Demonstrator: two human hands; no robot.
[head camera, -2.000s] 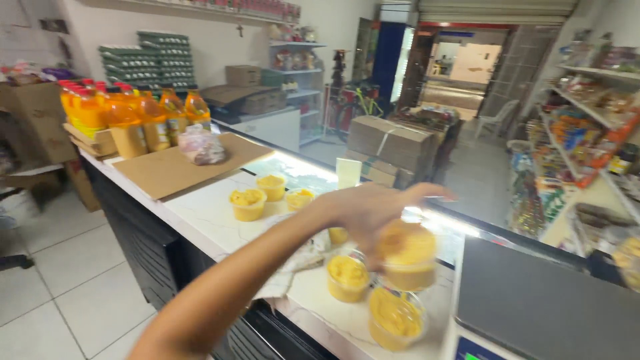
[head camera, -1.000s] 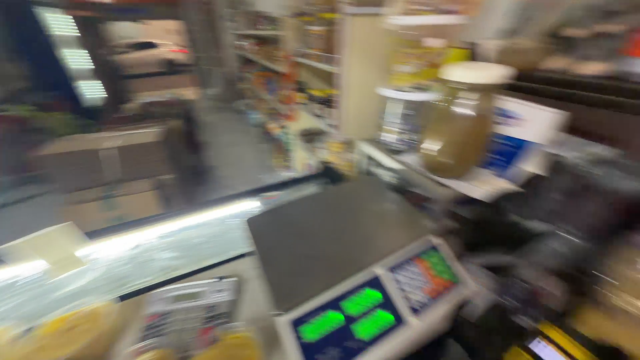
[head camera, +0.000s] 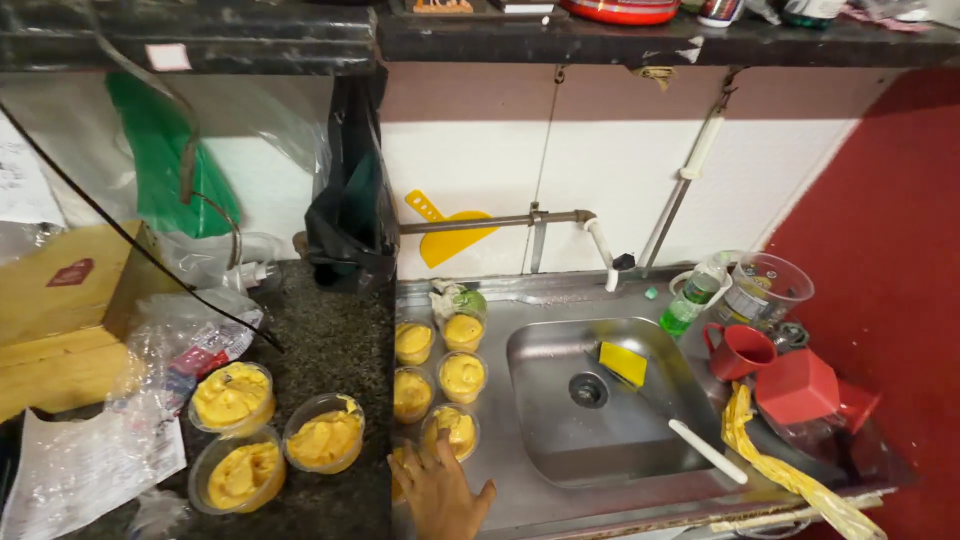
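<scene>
My left hand (head camera: 442, 484) is at the bottom centre, back up, fingers spread over the left edge of the steel sink (head camera: 491, 465). Its fingertips overlap a clear plastic cup of yellow cream (head camera: 459, 427), and another cup is partly hidden under the fingers; contact with them is unclear. Several similar cups (head camera: 461, 375) stand in two rows on the sink's left ledge. On the dark granite counter are three more: a back cup (head camera: 231, 396), a front cup (head camera: 244, 476) and a right cup (head camera: 325, 435). My right hand is out of view.
The basin holds a yellow sponge (head camera: 623, 364); a white-handled utensil (head camera: 707, 450) crosses its front right. Right of it are a green liquid bottle (head camera: 686, 304), a red mug (head camera: 741, 352) and a yellow plastic bag (head camera: 780, 472). A faucet (head camera: 600, 247) overhangs the back; a cardboard box (head camera: 67, 292) is left.
The view has swung from the shop counter and scale to the sink. Two seconds ago a hand was over cream cups on the white counter; now my left hand is over cups beside the sink.
</scene>
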